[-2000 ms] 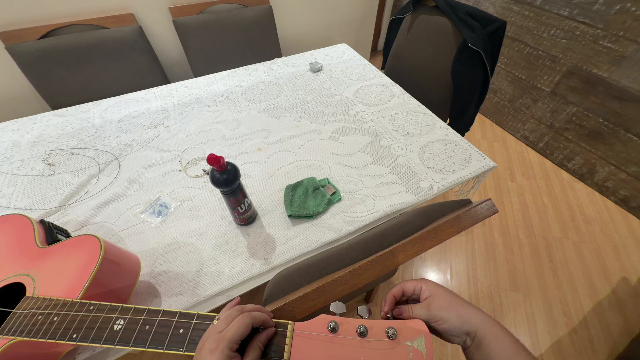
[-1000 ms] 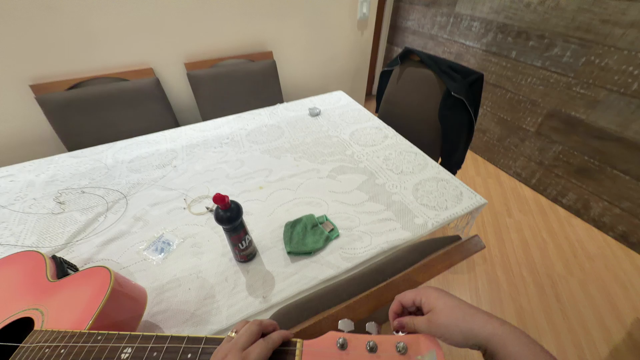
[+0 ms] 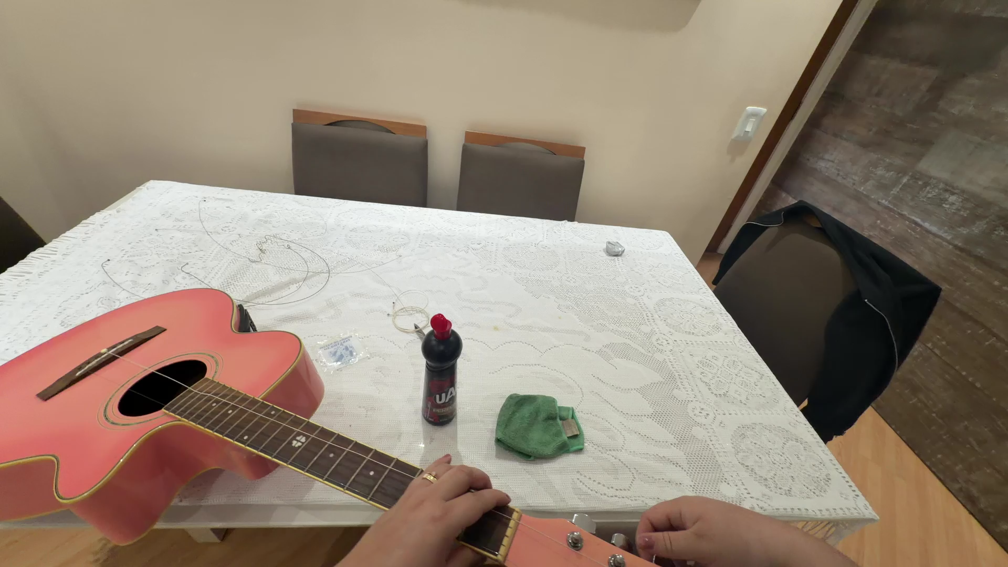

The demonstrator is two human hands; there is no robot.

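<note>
A pink acoustic guitar (image 3: 260, 315) rests partly on the lace-covered table, its neck reaching toward the bottom right. My left hand (image 3: 437, 512), with a ring on it, lies over the fretboard (image 3: 299, 441) near the nut, pressing or holding there. Beside the headstock (image 3: 543, 539), the fingers of my right hand (image 3: 693, 531) are closed at a tuning peg, which they mostly hide. Silver tuning posts (image 3: 575, 540) show on the headstock. At least one string runs from the bridge (image 3: 102, 362) along the neck.
On the table (image 3: 630, 346) are a dark bottle with a red cap (image 3: 440, 374), a green cloth (image 3: 538, 427), a small plastic packet (image 3: 341, 350), a coiled string (image 3: 410, 319), loose strings (image 3: 291, 268) and a small silvery object (image 3: 614, 249). Chairs (image 3: 360, 161) surround it; one holds a black jacket (image 3: 882, 315).
The view has tilted up and swung left, showing more of the guitar body. My left hand stays on the neck and my right hand stays by the tuning pegs.
</note>
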